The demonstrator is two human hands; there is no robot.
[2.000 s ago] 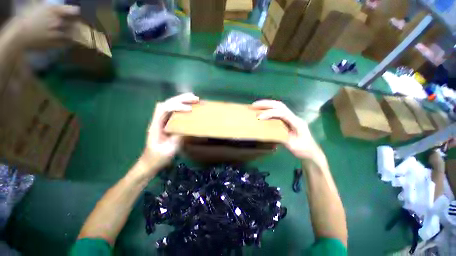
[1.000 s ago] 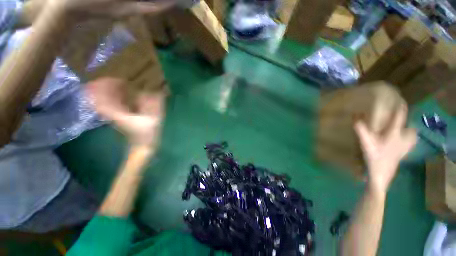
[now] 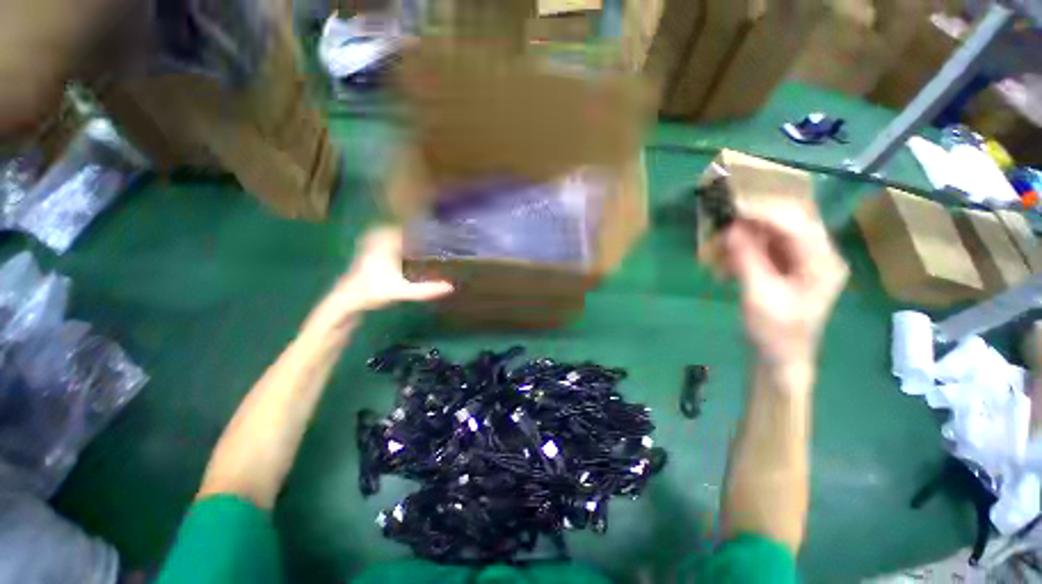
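Observation:
An open carton [image 3: 514,291] stands behind the cable heap, its lid flap [image 3: 526,126] up at the back, blurred. A bubble-wrapped product [image 3: 509,222] lies inside it. My left hand [image 3: 383,274] is at the carton's front left corner, thumb along the front edge. My right hand [image 3: 786,274] is raised to the right of the carton, fingers pinched on a small black cable [image 3: 718,200]. A heap of coiled black cables [image 3: 503,445] with white ends lies in front of me. One single cable [image 3: 694,390] lies apart at its right.
A closed carton [image 3: 768,177] stands behind my right hand. More closed cartons [image 3: 920,245] stand at the right near a grey metal frame [image 3: 931,97]. White plastic [image 3: 977,399] lies at the right edge. Clear plastic bags [image 3: 69,376] and a large carton [image 3: 269,148] are at the left.
A closed carton that was at my right hand now stands at the right. An open carton with a wrapped product is now in front of me. My right hand has let go and taken a cable.

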